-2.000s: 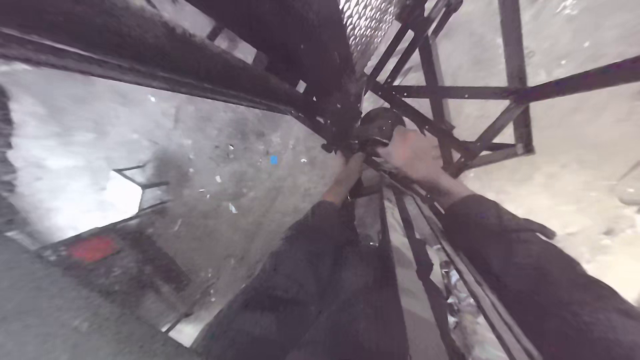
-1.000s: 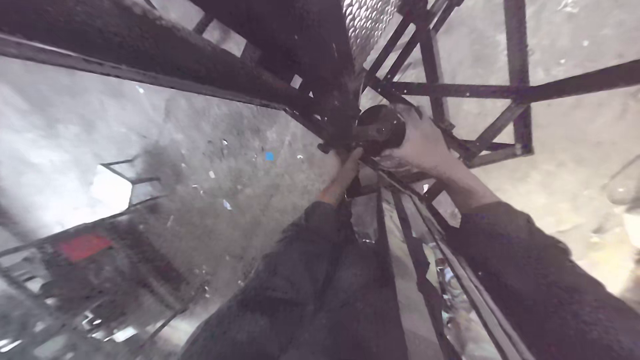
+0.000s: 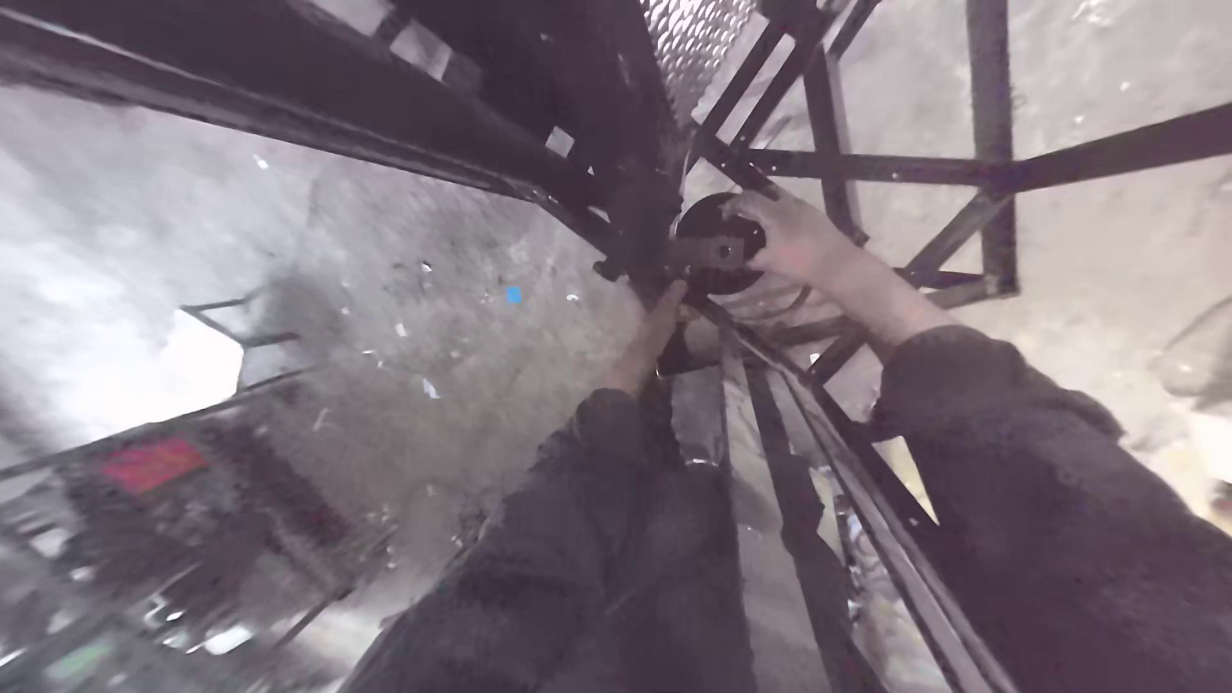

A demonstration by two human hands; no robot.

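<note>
My right hand (image 3: 794,236) grips the right rim of a dark round part (image 3: 722,274), a disc or wheel that lies against a dark metal bracket (image 3: 707,252). My left hand (image 3: 650,332) is just below and to the left, its fingers against the dark metal frame (image 3: 645,207) beside the round part. Whether those fingers close on anything is hidden by the frame and the blur. Dark sleeves cover both my forearms.
A thick dark beam (image 3: 289,115) crosses the upper left. Dark metal bars (image 3: 895,168) form a lattice at right, and perforated or textured sheet metal (image 3: 698,43) is at the top. Long rails (image 3: 895,568) run down at lower right. A cart-like thing with a red patch (image 3: 154,465) stands lower left.
Two seconds ago my right hand covered more of the round part; now it is at the right rim and more of the disc shows. My left hand has stayed near the frame.
</note>
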